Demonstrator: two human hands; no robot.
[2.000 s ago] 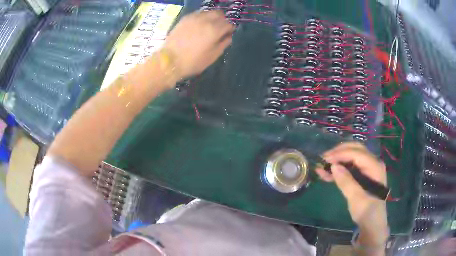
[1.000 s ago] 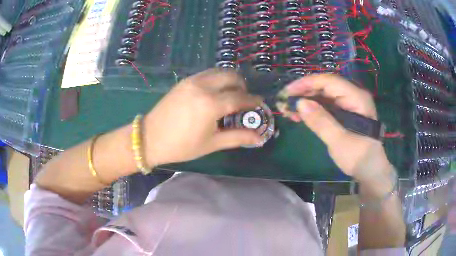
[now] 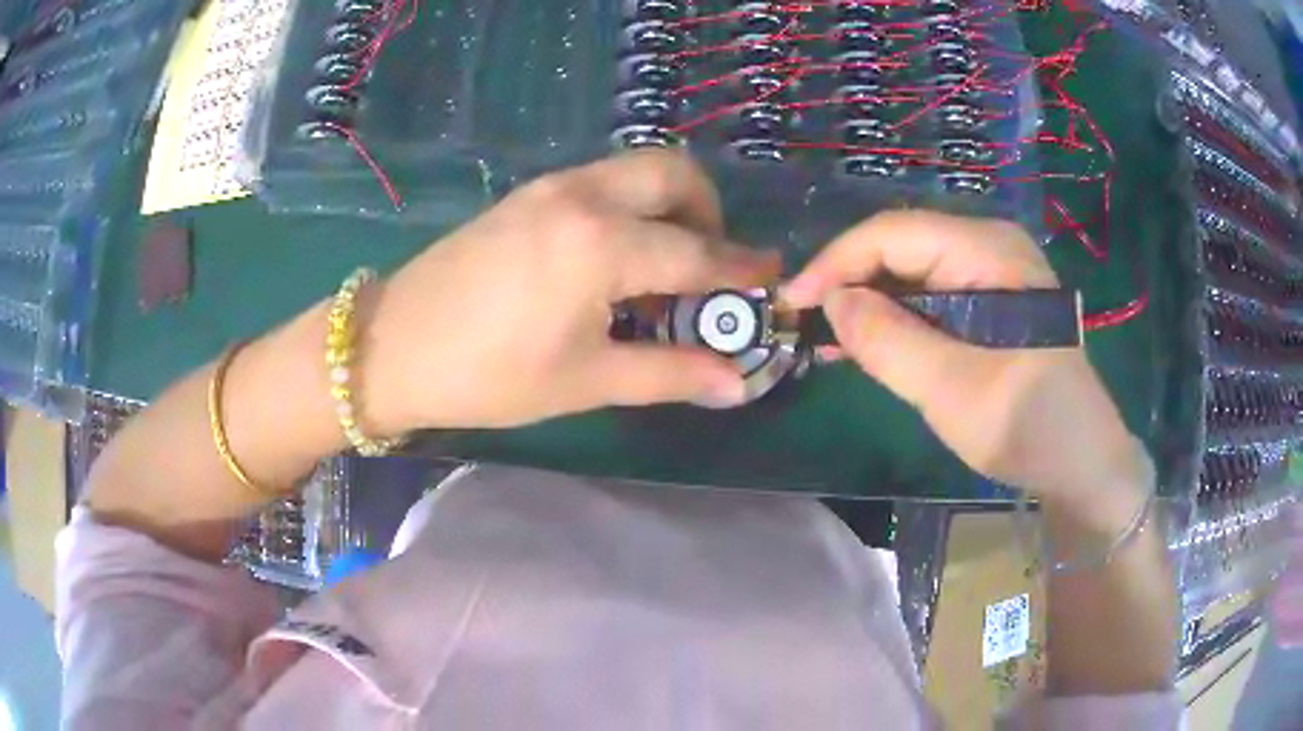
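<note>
A round wired component [image 3: 727,323] with a pale ringed centre sits at the round silver fixture [image 3: 780,377], partly hidden by my fingers. My left hand [image 3: 572,307] reaches in from the left; its thumb and fingers close around the component and the fixture's rim. My right hand [image 3: 957,321] grips a flat dark-handled tool [image 3: 1007,319], its handle pointing right. The fingertips and the tool's narrow end are beside the component's right edge; the exact contact is hidden. A red lead shows past the handle's right end.
A clear tray [image 3: 572,160] behind my hands holds rows of components with red leads. A label sheet [image 3: 215,107] and small brown pad [image 3: 166,266] lie at left. More trays [image 3: 1240,357] stand at right. A carton [image 3: 986,614] is below the bench edge.
My left hand came from the tray to the fixture with the component between its fingers. My right hand has brought the tool up to it, and the handle is now level.
</note>
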